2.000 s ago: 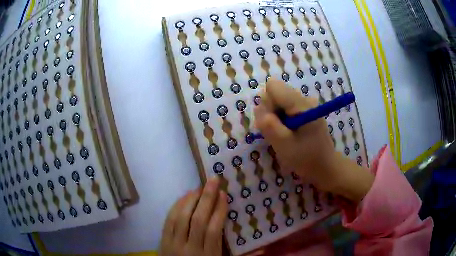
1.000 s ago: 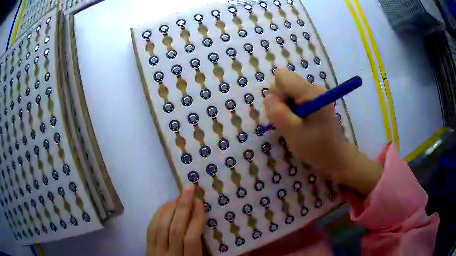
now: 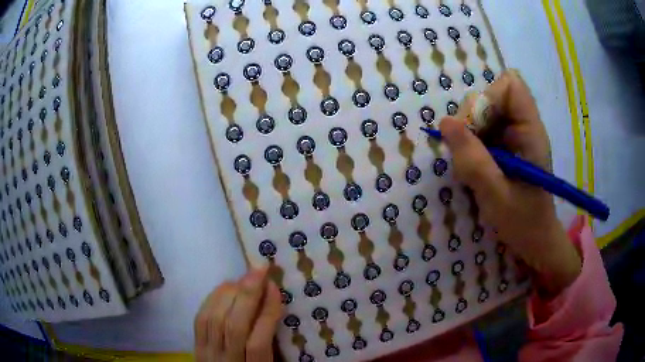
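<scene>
A white panel (image 3: 318,134) with tan edges lies in front of me, covered with rows of dark ring parts (image 3: 337,136) joined in pairs by tan linking shapes (image 3: 344,165). My right hand (image 3: 506,162) is closed around a blue pen (image 3: 551,185). The pen's tip points left, over or at the panel near a ring in the middle rows; whether it touches I cannot tell. A small pale thing (image 3: 481,112) shows at my right fingers. My left hand (image 3: 240,314) rests at the panel's lower left edge, fingers together; the fingertips are at the edge.
A stack of similar panels (image 3: 42,170) with brown edges (image 3: 117,177) stands at the left. Yellow tape lines (image 3: 576,106) run along the white top at the right and lower left (image 3: 120,353). A dark grey stack (image 3: 619,28) is cut off at the upper right.
My right hand and the pen have moved right and the pen's tip has moved up and right. The panel appears larger and shifted in view. My left hand stays at its lower left edge.
</scene>
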